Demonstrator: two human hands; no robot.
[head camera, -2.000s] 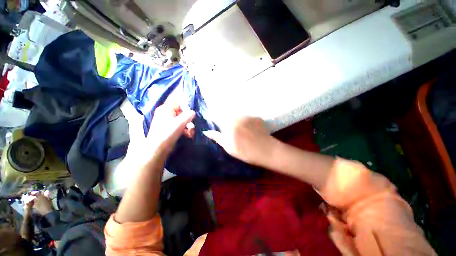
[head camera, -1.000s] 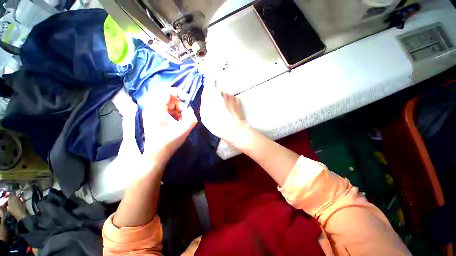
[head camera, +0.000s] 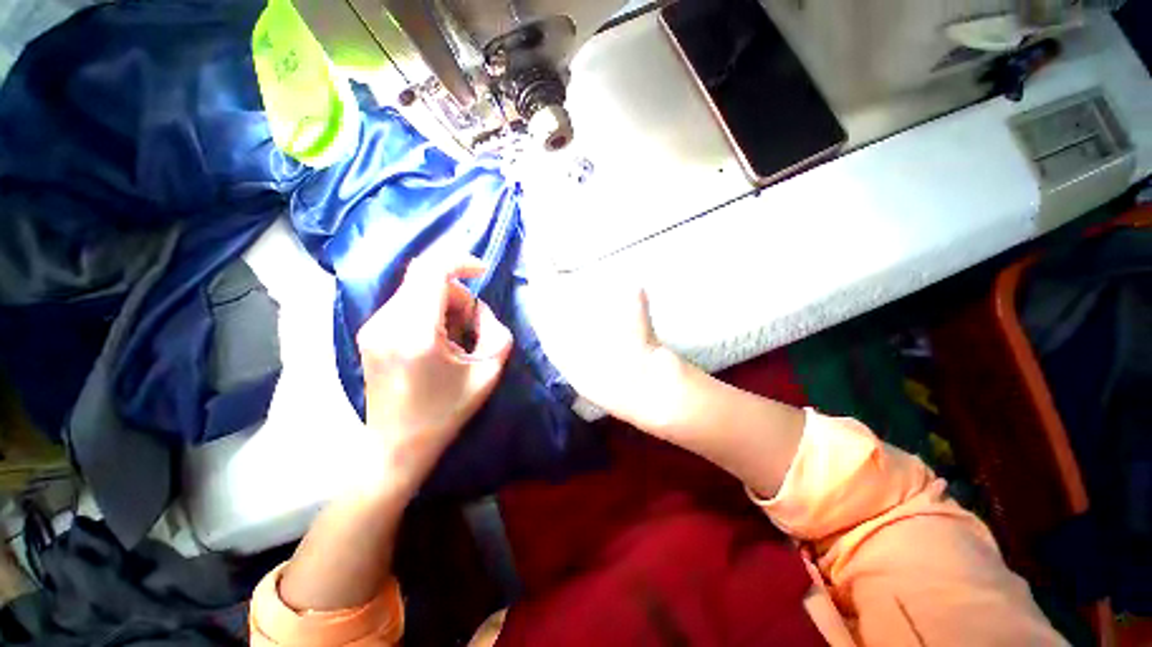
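Observation:
A navy garment (head camera: 392, 190) lies on the white machine table (head camera: 783, 272), bright blue under the lamp. Its narrow folded edge runs from the needle area down to my hands. My left hand (head camera: 430, 348) is shut on the garment edge, fingers curled, below the needle. My right hand (head camera: 600, 341) lies flat at the right side of the cloth, overexposed; whether it grips cloth cannot be told. The presser foot and needle area (head camera: 505, 139) of the sewing machine is at the cloth's upper end, washed out by light.
A smartphone (head camera: 756, 89) lies on the table under the machine arm. A neon green piece (head camera: 303, 95) hangs left of the needle. Grey and navy cloth (head camera: 108, 253) spreads at left. An orange-red crate (head camera: 1030, 367) with dark cloth is at right. Red cloth (head camera: 657, 531) covers my lap.
The view has moved closer to the table. My right hand has moved back from the needle. My left hand stays on the cloth, and more of the folded edge shows.

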